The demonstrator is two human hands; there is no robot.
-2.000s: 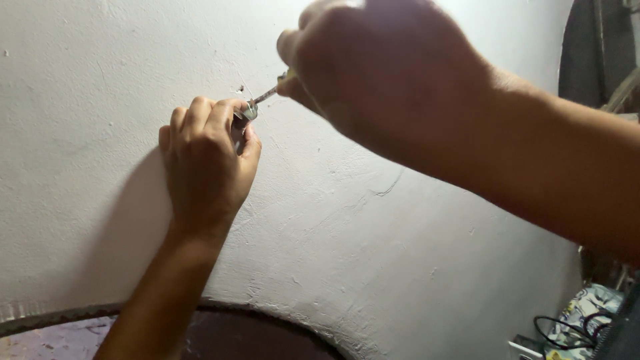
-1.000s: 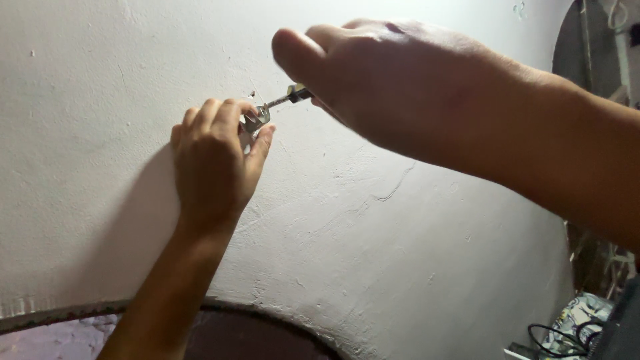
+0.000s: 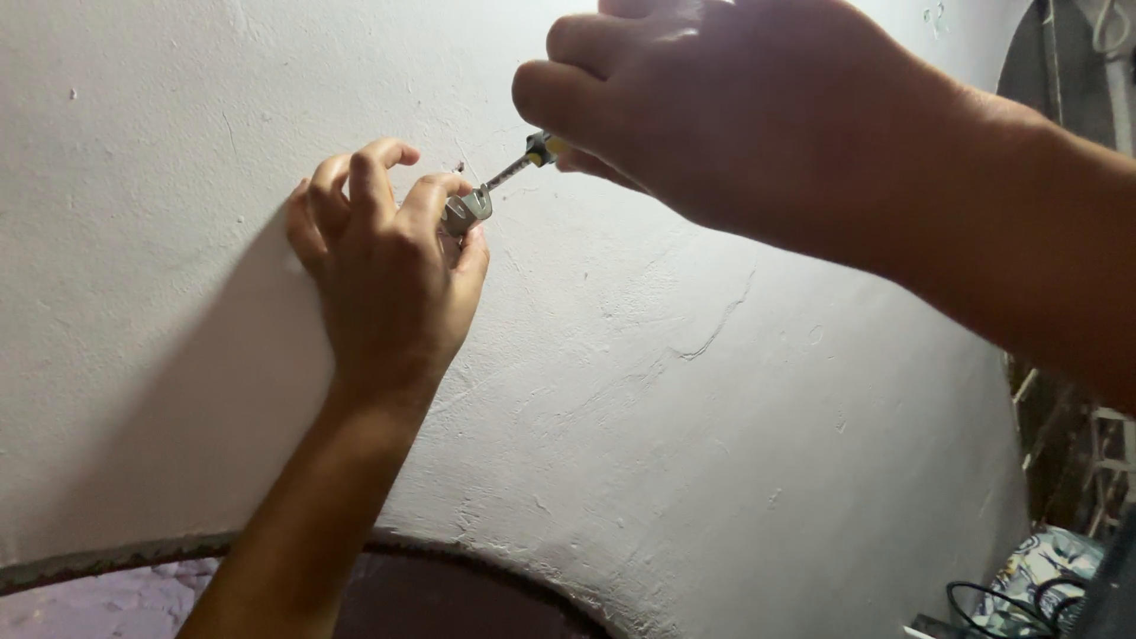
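Note:
Against a white plastered wall [image 3: 621, 399], my left hand [image 3: 390, 257] pinches a small metal bracket [image 3: 468, 211] between thumb and index finger, its other fingers spread and bent. My right hand [image 3: 710, 106], higher and to the right, is closed around a screwdriver [image 3: 540, 149] with a black and yellow handle; most of the handle is hidden in the fist. The screwdriver's shaft slants down left, and its end meets the bracket's upper edge. Whether a screw sits at the tip cannot be told. A small dark mark is on the wall just above the bracket.
Below, a curved dark edge [image 3: 461, 555] borders an opening or surface in the wall. At the lower right lie black cables [image 3: 1003, 595] on patterned cloth [image 3: 1052, 555]. A fine crack [image 3: 710, 342] runs across the wall. Metal framework [image 3: 1114, 444] stands at the far right.
The left hand's middle and outer fingers have lifted and spread, while thumb and index finger stay on the bracket. More of the bracket shows. The right hand has shifted and turned around the screwdriver.

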